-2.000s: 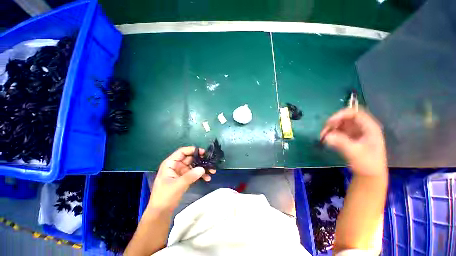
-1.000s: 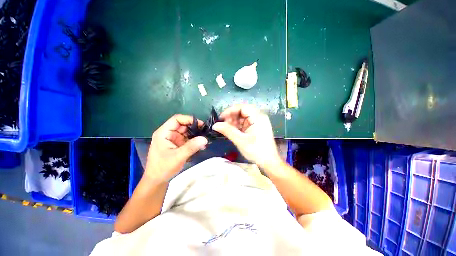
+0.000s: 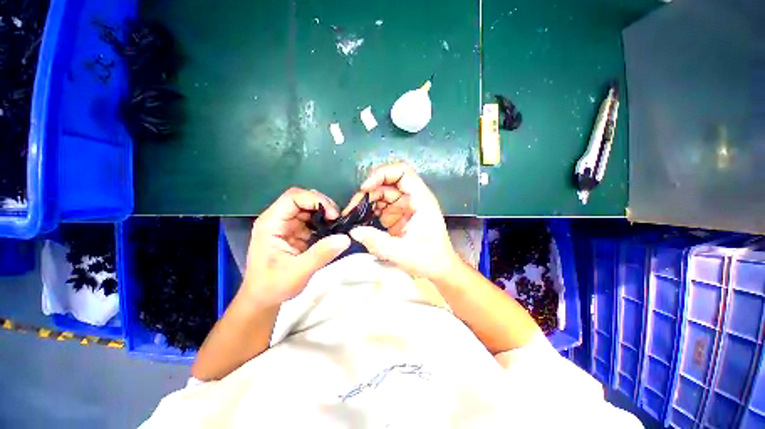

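Note:
A glossy black spiky moulded piece (image 3: 344, 222) is held between both my hands, just off the bench's front edge. My left hand (image 3: 285, 243) grips its left side, with the thumb along its lower edge. My right hand (image 3: 411, 222) grips its right side with thumb and fingers. The fingers hide parts of the piece, and I cannot tell whether it is one part or two. A white rounded glue bottle (image 3: 411, 111) with a yellowish tip lies on the green bench (image 3: 226, 109) beyond my hands.
Two pale squares (image 3: 368, 118) lie left of the bottle. A yellow item (image 3: 491, 138), a black part (image 3: 508, 113) and a utility knife (image 3: 597, 147) lie to the right. A large blue crate (image 3: 88, 151) stands left. Lower blue crates (image 3: 127, 293) and stacked crates (image 3: 679, 335) flank me.
My right hand has come from above the right side of the bench to the black piece and now grips it with my left hand. The utility knife is now fully visible. The view has shifted.

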